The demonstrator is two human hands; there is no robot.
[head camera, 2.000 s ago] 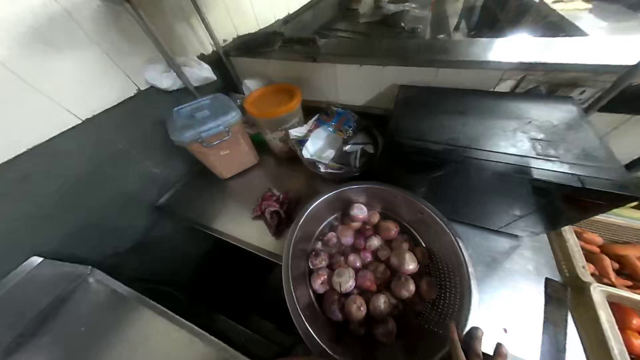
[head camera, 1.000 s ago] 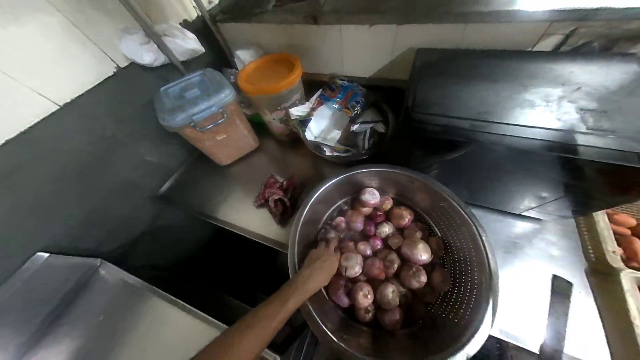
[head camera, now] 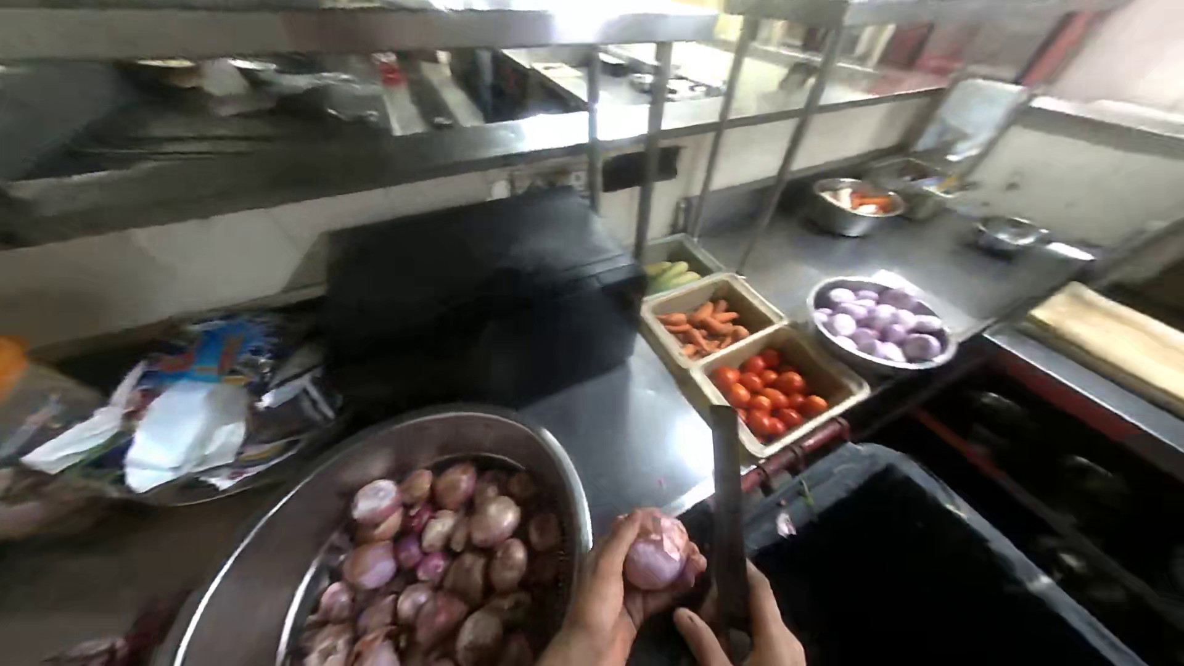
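My left hand [head camera: 601, 592] holds a red onion [head camera: 657, 555] with partly loose skin, just right of a large steel colander [head camera: 564, 462]. Unpeeled red onions [head camera: 444, 555] fill the middle of the colander. In my right hand [head camera: 754, 620] is a knife [head camera: 728, 509], its dark, broad blade pointing up beside the onion. The blade and the onion are close together; whether they touch, I cannot tell. The knife's handle is mostly hidden by my fingers.
Behind the knife stand crates of tomatoes [head camera: 768, 398] and carrots [head camera: 703, 324], with a steel bowl of peeled onions [head camera: 879, 319] to their right. A black bin [head camera: 888, 555] lies at lower right. A bowl of wrappers [head camera: 194, 416] is at left, a black box [head camera: 481, 296] behind the colander.
The hand that was reaching into the colander a second ago now holds an onion outside it, to the right. The knife, earlier lying on the steel counter, is now in my right hand. The view has swung right.
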